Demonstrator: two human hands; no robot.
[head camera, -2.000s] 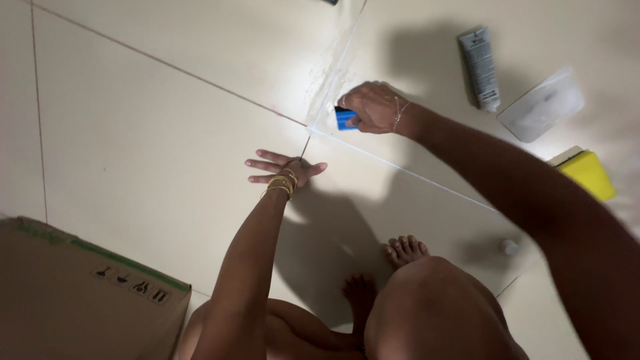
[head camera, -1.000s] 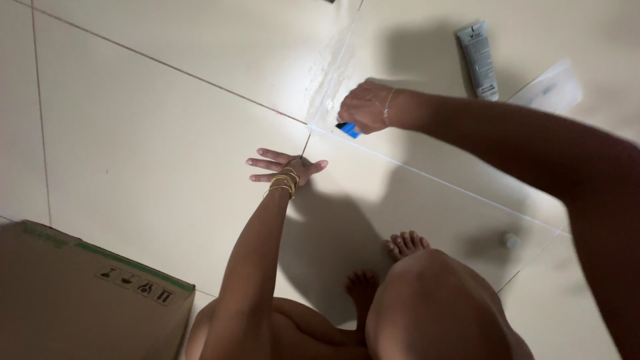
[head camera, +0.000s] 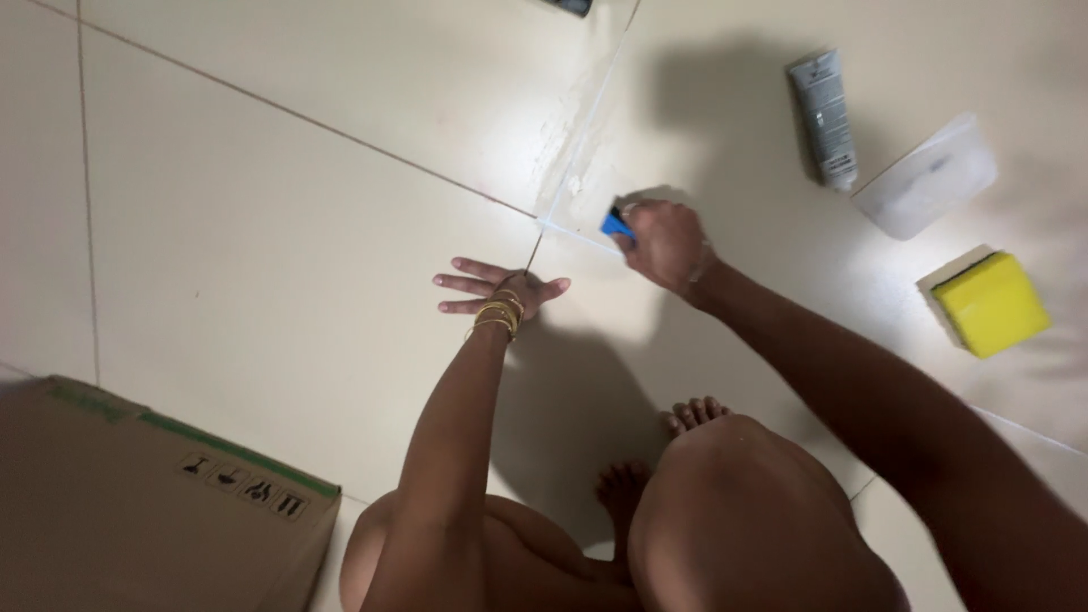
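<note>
My right hand (head camera: 667, 242) grips a small blue tool (head camera: 615, 224) with a dark edge, low over the tile just right of a joint crossing; its exact kind cannot be told. White grout-like material (head camera: 575, 183) fills and smears around the joint above. My left hand (head camera: 506, 289), with gold bangles (head camera: 501, 313) at the wrist, rests with fingers spread on the floor tile, over the dark joint below the crossing. It holds nothing.
A grey squeeze tube (head camera: 826, 119), a translucent plastic sheet or bag (head camera: 931, 178) and a yellow sponge (head camera: 993, 304) lie at the right. A cardboard box (head camera: 153, 510) stands lower left. A dark object (head camera: 574, 5) shows at the top edge.
My right hand, with the blue tool, has moved right and down, away from the joint crossing. The sponge, hidden behind my arm one second ago, shows again. My left hand stays in place.
</note>
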